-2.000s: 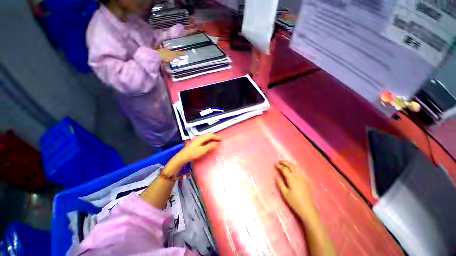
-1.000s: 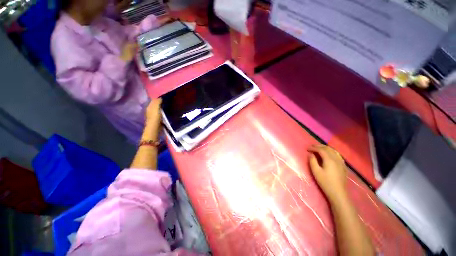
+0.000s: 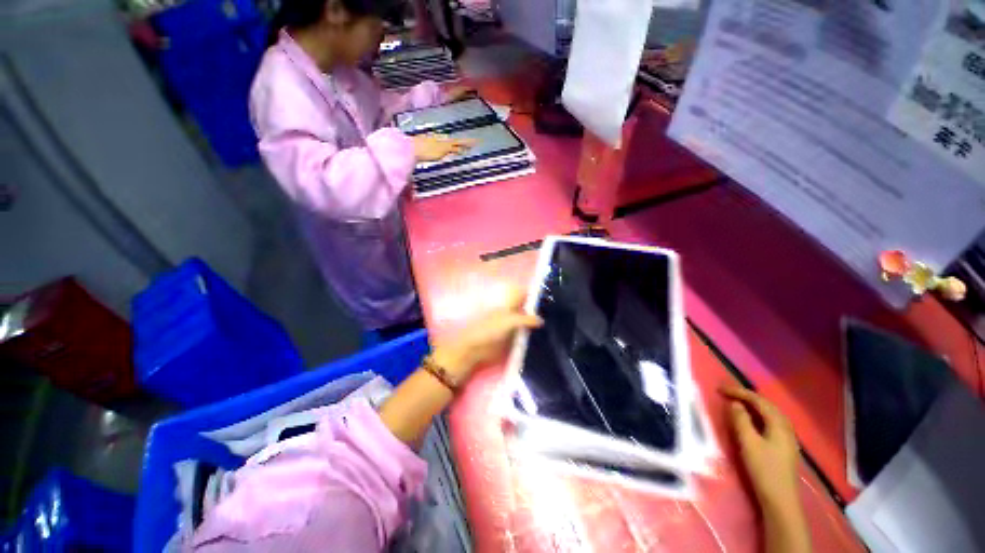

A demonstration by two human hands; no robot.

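Note:
A small stack of black cases with white edges point(image 3: 607, 344) is in front of me over the red-pink bench point(image 3: 491, 502), turned and blurred at its lower edge. The top case has a glossy black face in a white border. My left hand point(image 3: 499, 329) grips the stack's left edge, fingers partly hidden by it. My right hand point(image 3: 765, 437) is just right of the stack, apart from it, fingers loosely curled and holding nothing.
A person in a pink smock point(image 3: 335, 151) touches another case stack point(image 3: 475, 146) farther along. A blue bin point(image 3: 157, 464) with white papers is at lower left. A printed sheet point(image 3: 799, 140) hangs upper right. A dark panel and white sheets point(image 3: 918, 475) lie at right.
The stack has come nearer along the bench and turned, with my left hand on its edge. A thin dark strip shows on the bench behind it. My right hand stays at the right.

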